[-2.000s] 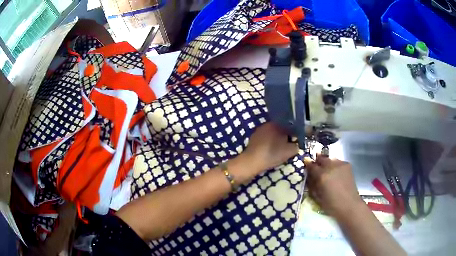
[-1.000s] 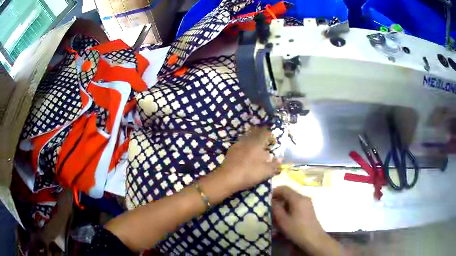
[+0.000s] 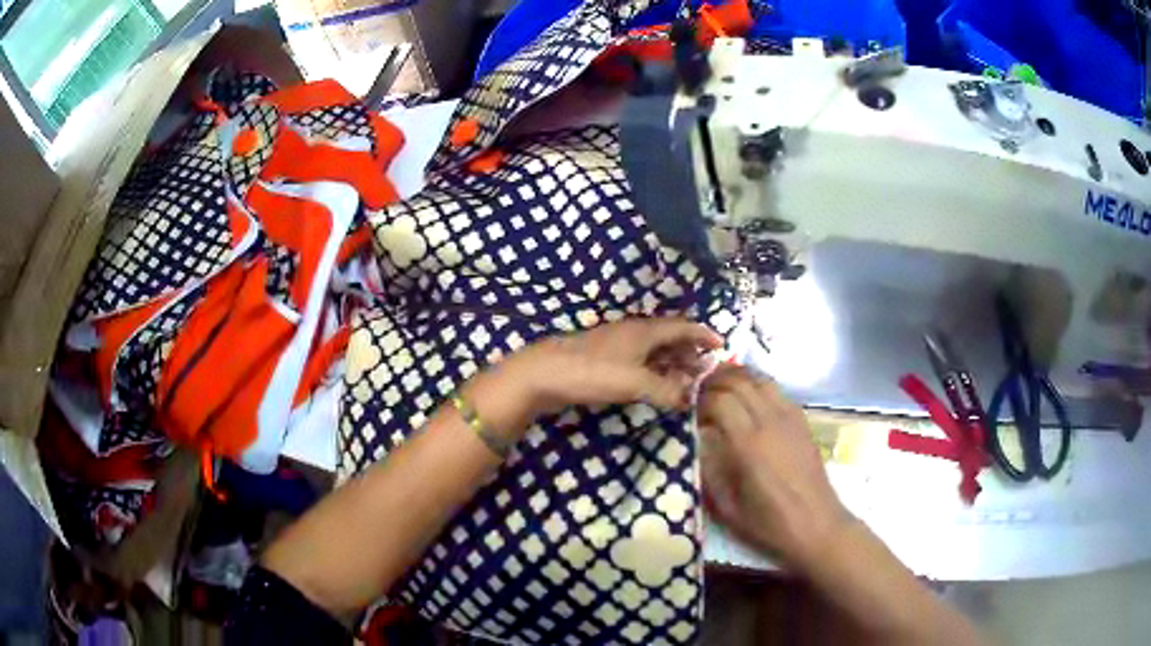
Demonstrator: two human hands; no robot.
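A navy printed panel with cream clover lattice lies left of and below the needle area. My left hand rests on it, with thumb and fingertips pinching its right edge. My right hand holds the same edge from the right, its fingertips close to the left ones. A little orange-red shows at the edge by the fingertips. The off-white sewing machine stands behind the hands. Its presser foot and needle area is just above the fingertips and is blurred by glare.
Orange, white and navy pieces are heaped at the left beside a cardboard box. Snips, red strips and dark-handled scissors lie right of my right hand. Blue bins stand behind.
My right hand has moved up from below to the panel edge beside my left fingertips. My left wrist has shifted a little left and up. The whole view has shifted slightly.
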